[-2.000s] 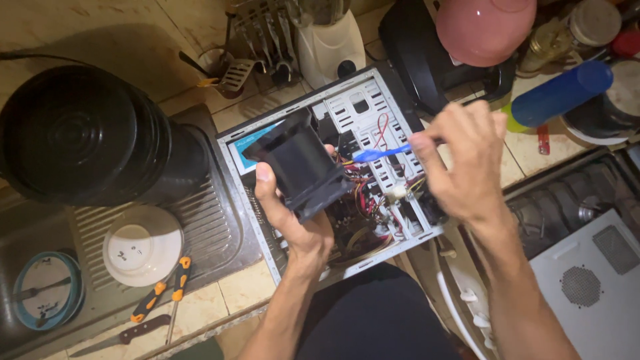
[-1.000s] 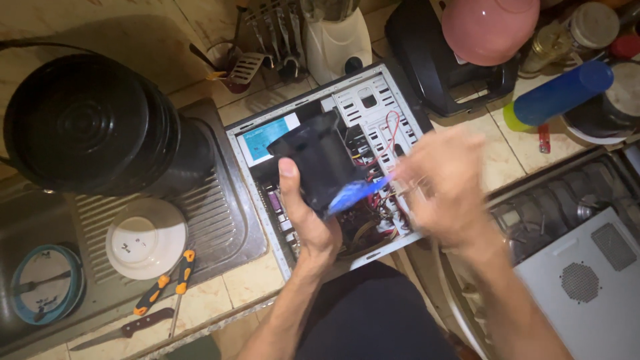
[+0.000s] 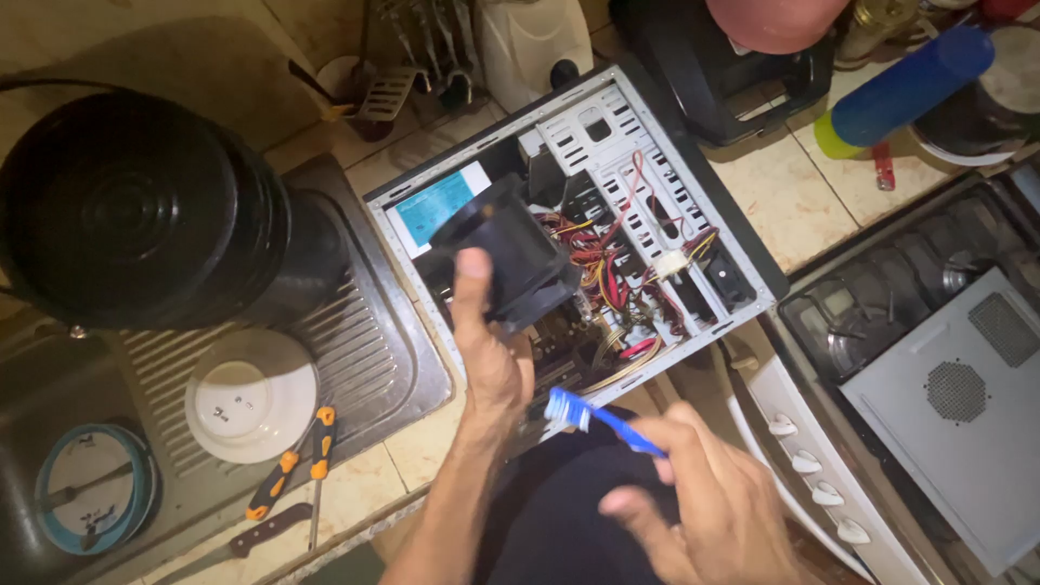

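My left hand (image 3: 487, 357) grips a black plastic fan duct or shroud (image 3: 508, 252), tilted above the open computer case (image 3: 695, 195). The thumb lies on its near face. My right hand (image 3: 707, 496) holds a blue toothbrush (image 3: 613, 424) by its handle, below the case's near edge, with the bristles apart from the black part. Inside the case, red, yellow and black cables (image 3: 605, 268) run beside a perforated metal drive cage (image 3: 642, 179). A power supply with a blue and white label (image 3: 439, 207) sits in the upper left corner. The black part hides some of the board.
On the left, a sink drainboard (image 3: 390, 357) bears a black bucket (image 3: 130, 211) and a white plate (image 3: 280, 390) with small screws. Orange-black screwdrivers (image 3: 323, 443) and a knife (image 3: 272, 528) lie near the counter edge. At right, a metal side panel (image 3: 959, 479) rests on the stove (image 3: 837, 309).
My right hand and the toothbrush have moved from beside the black part down toward my body. My left hand still holds the black part over the case.
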